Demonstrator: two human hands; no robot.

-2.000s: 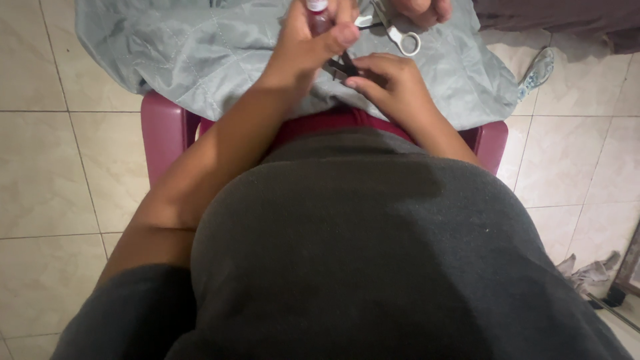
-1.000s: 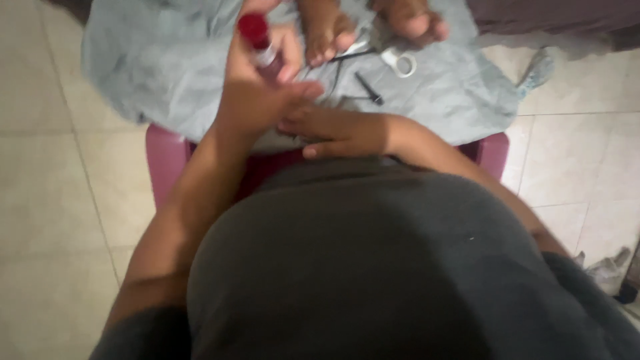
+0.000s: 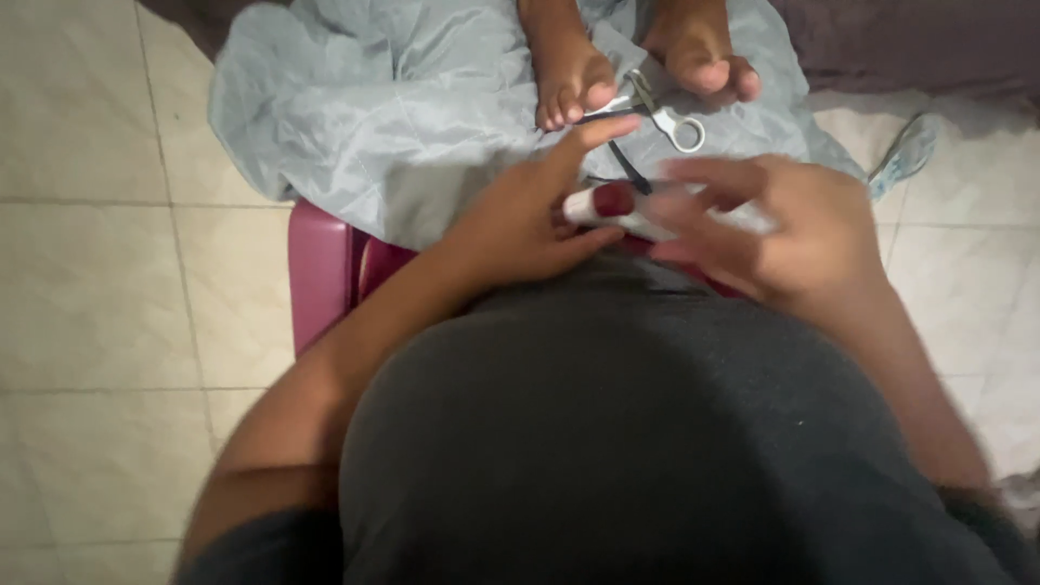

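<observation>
My left hand [image 3: 540,215] has its index finger and thumb stretched out, and its curled fingers hold a small dark red and white bottle [image 3: 597,203]. Right of it, my right hand [image 3: 768,227] is blurred, fingers apart, with no object visible in it. Just beyond the bottle, a slim dark tool [image 3: 630,166] lies on the grey cloth [image 3: 439,122]. White-handled scissors [image 3: 670,126] lie farther up, beside another thin dark item [image 3: 609,115] whose kind I cannot tell.
Another person's bare feet [image 3: 565,77] rest on the cloth, toes towards me. A dark pink seat edge [image 3: 318,272] shows at the left. A dark cover [image 3: 918,49] hangs at the upper right, and a patterned piece of fabric or plastic [image 3: 906,154] lies near the tiled floor [image 3: 89,301].
My right hand held a slim dark tool two seconds ago; the tool lay on the cloth one second ago. Since then my right hand has moved right, and my left hand has lowered the bottle.
</observation>
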